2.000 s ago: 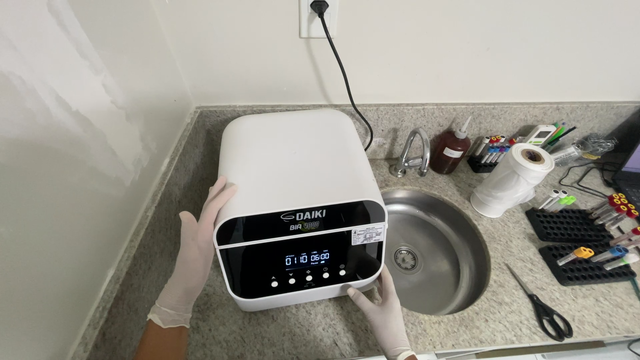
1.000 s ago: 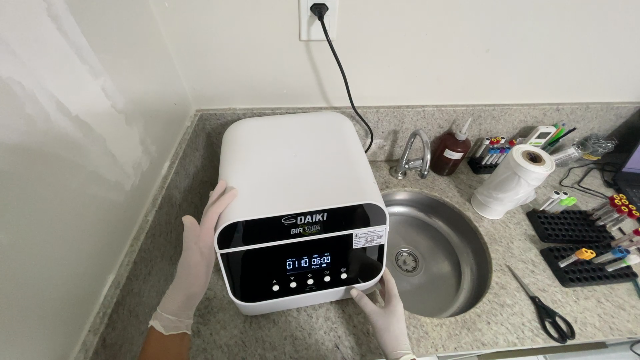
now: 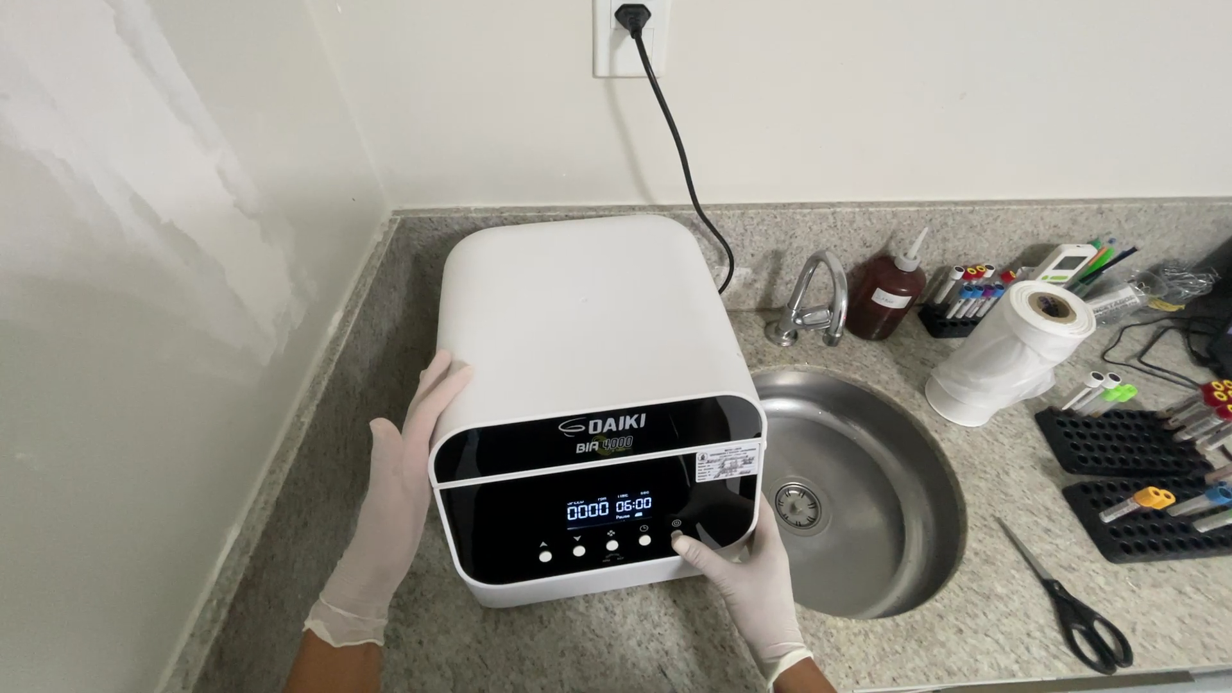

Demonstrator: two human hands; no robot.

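A white Daiki benchtop centrifuge (image 3: 587, 318) with a rounded lid stands on the granite counter. Its black front panel carries a lit display (image 3: 609, 508) reading 0000 and 06:00, above a row of round white buttons. My left hand (image 3: 399, 491), in a pale glove, rests against the left side of the housing with the fingers spread and nothing gripped. My right hand (image 3: 751, 577), gloved too, is at the lower right front corner; its thumb is on the rightmost button, and its other fingers lie along the right side, partly hidden. A black power cord (image 3: 674, 135) runs behind the machine from a wall outlet (image 3: 630, 58).
Right of the centrifuge are a round steel sink (image 3: 866, 510), a chrome faucet (image 3: 811, 300) and a brown squeeze bottle (image 3: 885, 296). Farther right are a white plastic roll (image 3: 1006, 356), black tube racks (image 3: 1107, 441) with capped tubes, and black-handled scissors (image 3: 1068, 611). A wall borders the left side.
My right thumb has moved from the machine's lower edge up onto the rightmost button. The display's left number went from 0110 to 0000. My left hand has stayed at the left side.
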